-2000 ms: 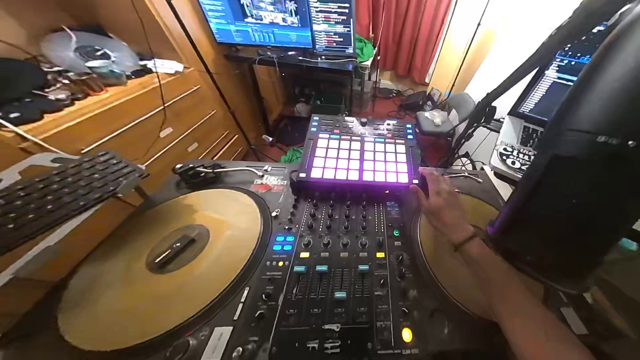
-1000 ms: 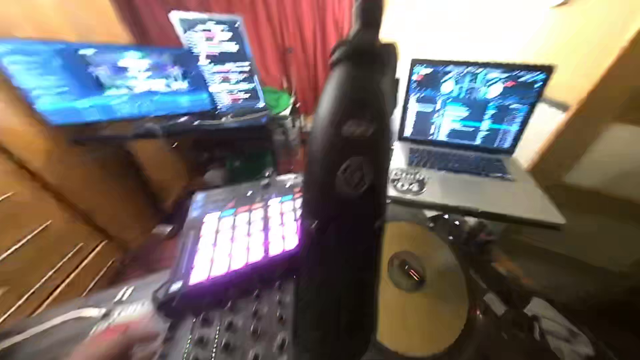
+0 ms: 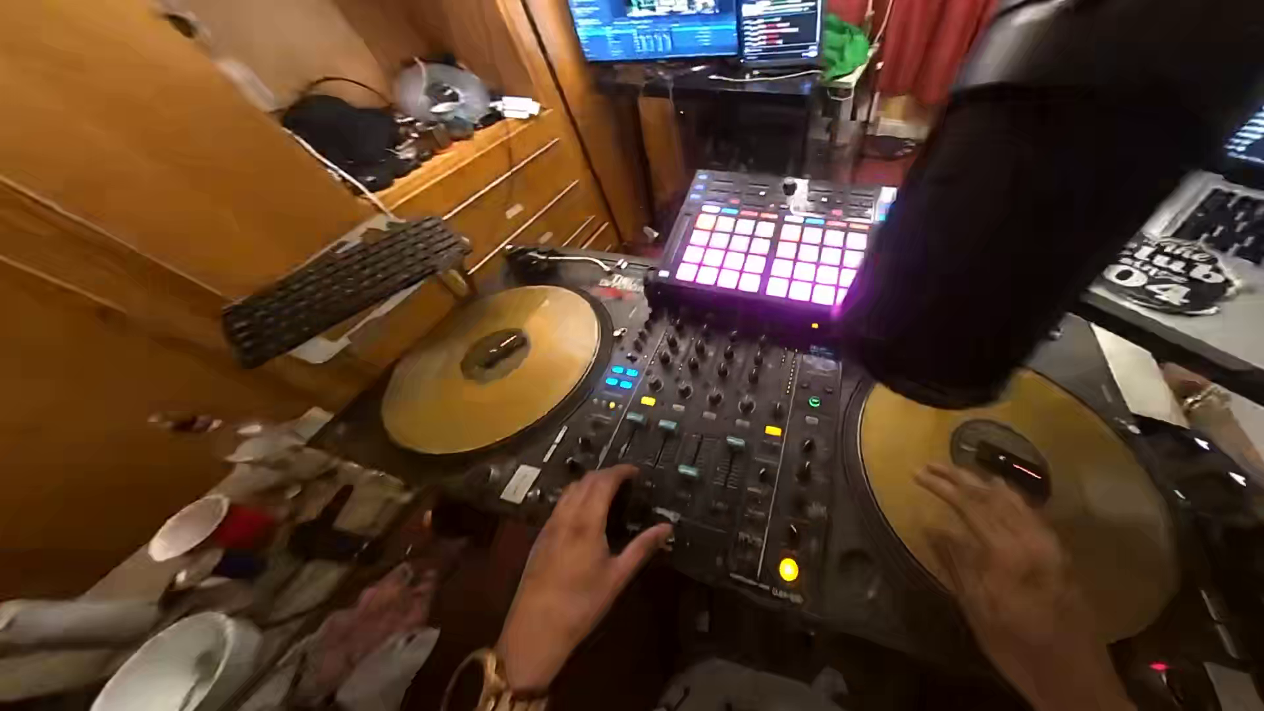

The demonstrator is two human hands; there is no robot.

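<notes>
My left hand [image 3: 578, 563] rests at the front edge of the DJ mixer [image 3: 706, 425], fingers apart, thumb near the crossfader. A watch with a gold-coloured band [image 3: 499, 681] is on that wrist. My right hand [image 3: 1007, 553] lies over the gold record on the right turntable [image 3: 1096, 504], fingers spread beside its dark centre label; it is slightly blurred. Another gold record [image 3: 553, 385] lies on the left turntable. Behind the mixer sits a pad controller [image 3: 770, 252] with lit pads. A large black microphone [image 3: 997, 227] hangs in front of the controller's right side and part of the right record.
A black keyboard [image 3: 346, 286] stands tilted at left, by a wooden drawer unit [image 3: 513, 202]. White bowls [image 3: 178, 667] and clutter fill the lower left. A laptop [image 3: 1205, 237] sits at right on a raised stand. Monitors [image 3: 657, 30] are at the back.
The view has swung back from the laptop side. My right hand, near the top of the right turntable two seconds ago, is now over its record. My left hand is now at the mixer's front.
</notes>
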